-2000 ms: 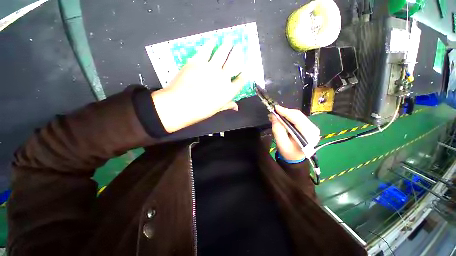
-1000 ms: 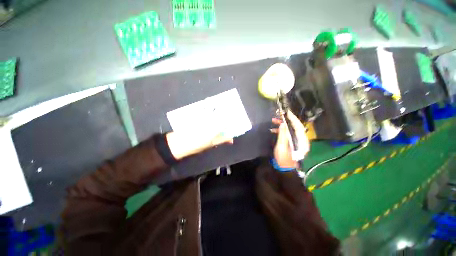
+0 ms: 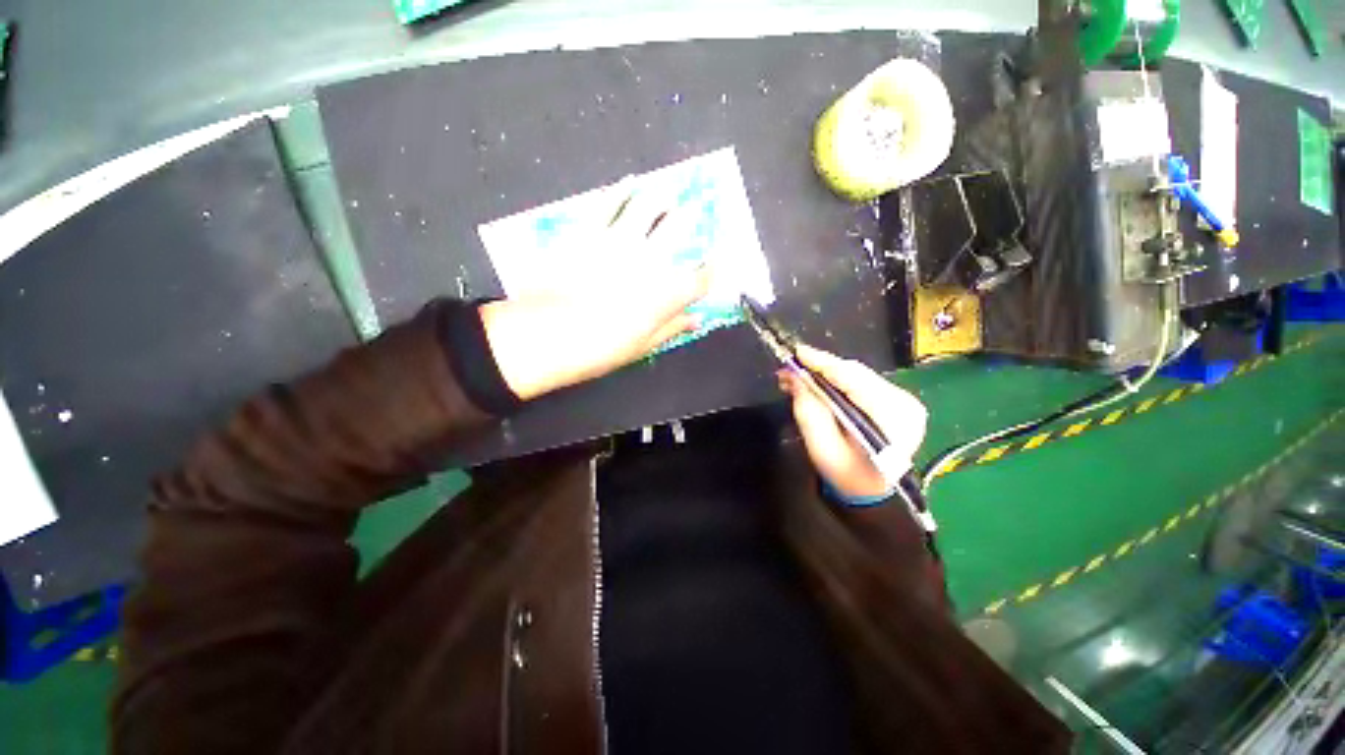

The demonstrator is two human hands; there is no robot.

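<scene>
A circuit board (image 3: 711,319) lies on a white paper sheet (image 3: 519,251) on the black mat; glare washes out much of it. My left hand (image 3: 605,317) lies flat over the board with its fingers spread and covers most of it. My right hand (image 3: 863,421) holds a soldering iron (image 3: 833,395) like a pen. The iron's tip is at the lower right edge of the board and paper; whether it touches a joint cannot be told.
A round yellowish pot (image 3: 885,130) stands right of the paper. Further right are a black holder on a brass-coloured base (image 3: 946,320), a grey feeder (image 3: 1133,236) with a green spool (image 3: 1128,27), and a blue tube (image 3: 1198,199). A conveyor (image 3: 620,22) runs behind.
One second ago the iron's tip was at the pot; now it is back at the board's right edge. My left hand has its fingers spread over the board. The camera view has shifted.
</scene>
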